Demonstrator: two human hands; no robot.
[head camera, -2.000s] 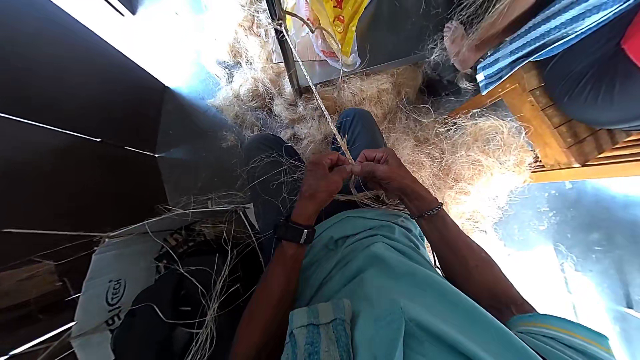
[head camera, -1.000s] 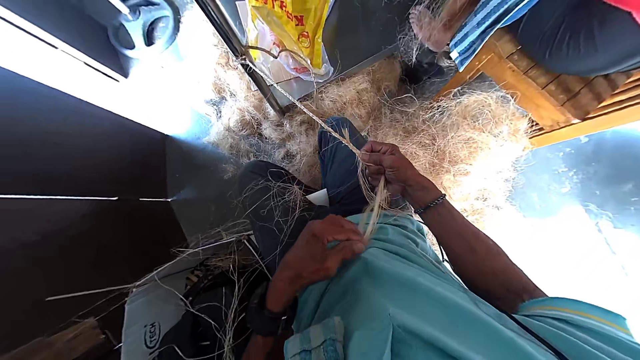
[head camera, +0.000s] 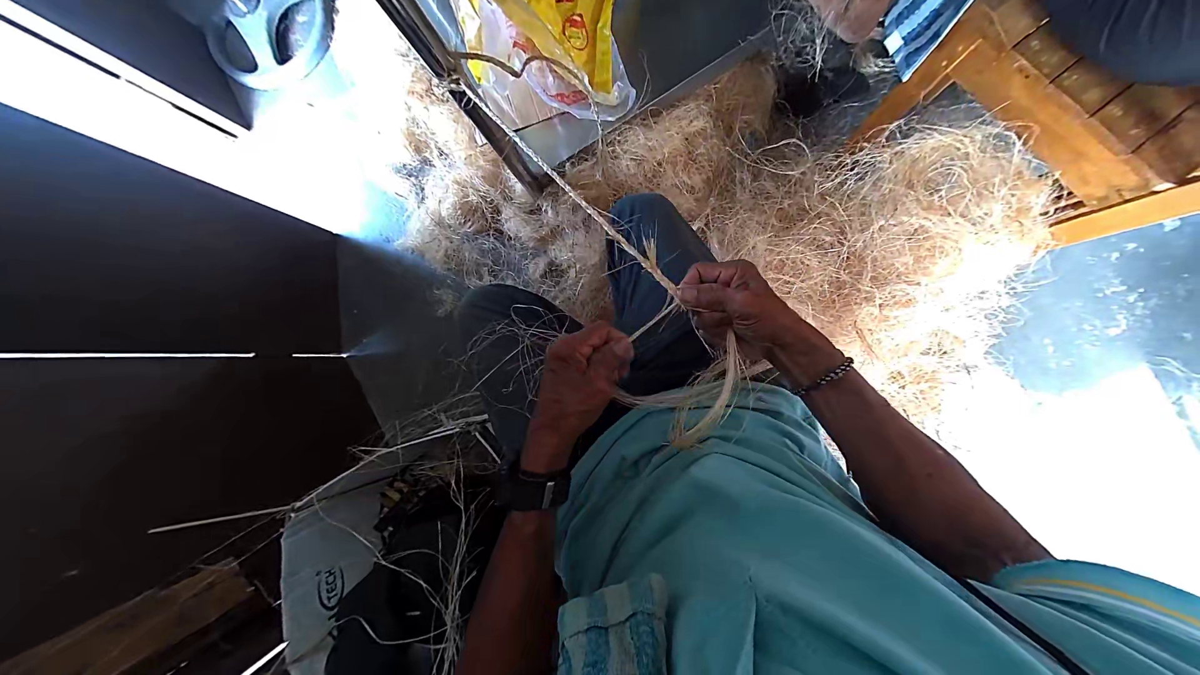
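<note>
A thin fibre rope (head camera: 586, 208) runs taut from the dark metal frame at the upper left down to my hands. My right hand (head camera: 736, 305) pinches its lower end, where loose strands stick out. One strand leads from there to my left hand (head camera: 586, 368), which is closed on it, lower and to the left. A loose bundle of pale fibres (head camera: 708, 412) hangs from my right hand and curves over my lap, with fibres also trailing from my left hand.
Heaps of loose fibre (head camera: 872, 253) cover the floor around my knees. A metal frame (head camera: 497, 131) with a yellow plastic bag (head camera: 581, 42) stands ahead. A wooden slatted bench (head camera: 1078, 122) with a seated person is at upper right. Long stalks lie over a printed sack (head camera: 323, 562) at lower left.
My left hand has moved up from beside my shirt, away from the hanging bundle, and now holds a strand off the rope's end. My right hand remains at the rope's end.
</note>
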